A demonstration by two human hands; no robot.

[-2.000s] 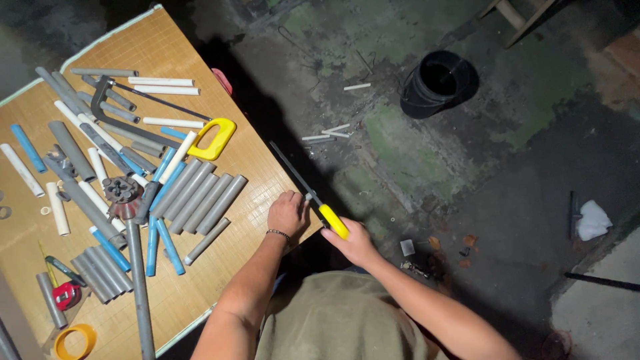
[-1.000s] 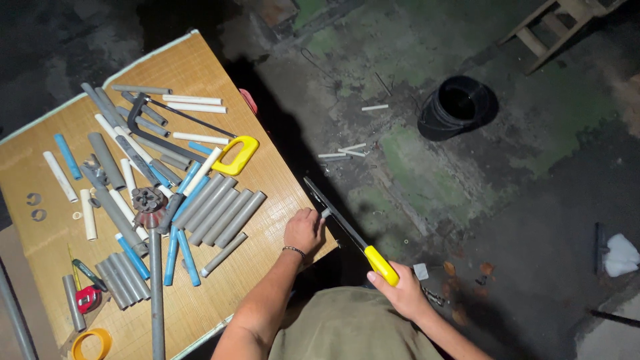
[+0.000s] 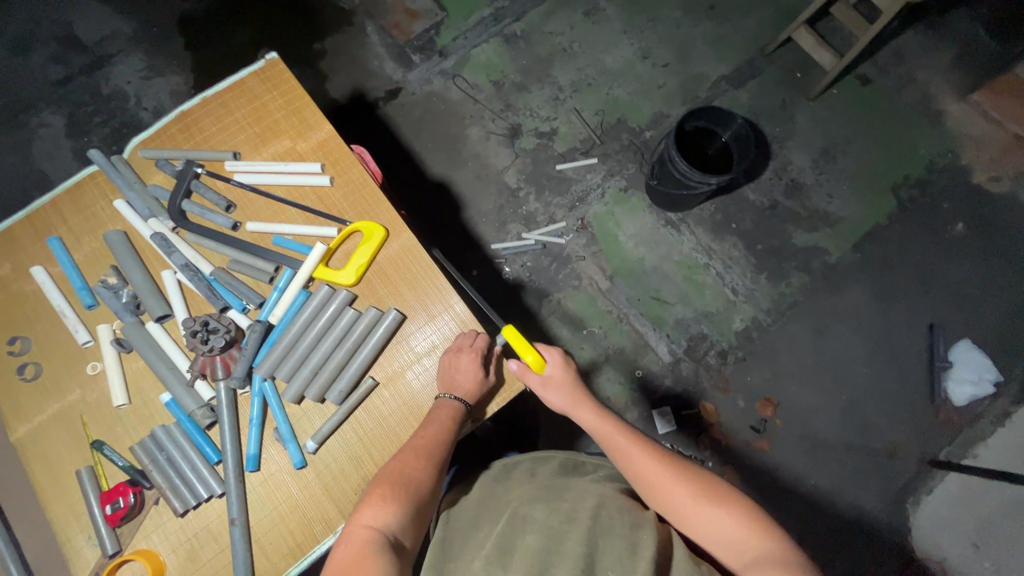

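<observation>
At the table's near right corner, my left hand [image 3: 467, 370] presses down on a short grey pipe [image 3: 501, 340], whose end pokes past the fingers at the edge. My right hand [image 3: 554, 382] is closed around the yellow handle [image 3: 524, 349] of a saw, its dark blade [image 3: 468, 286] pointing up and left, close by the pipe end. Whether the blade touches the pipe cannot be told. Left of my hands lie several thick grey pipe pieces [image 3: 364, 356] side by side. A second hacksaw with a yellow handle [image 3: 376, 248] rests on white, blue and grey pipes. A pipe threading die head [image 3: 212, 336] with a long handle lies among them.
The bamboo-mat tabletop [image 3: 432, 296] also bears a red tape measure [image 3: 122, 502], a green marker [image 3: 120, 464] and a roll of orange tape [image 3: 136, 562]. On the floor stand a black bucket [image 3: 696, 160] and a wooden ladder [image 3: 816, 48]; white pipe offcuts [image 3: 544, 238] lie near the table.
The saw in my right hand has moved back and forth: its handle was farther out a second ago and is now close to my left hand. My left hand stays at the table corner.
</observation>
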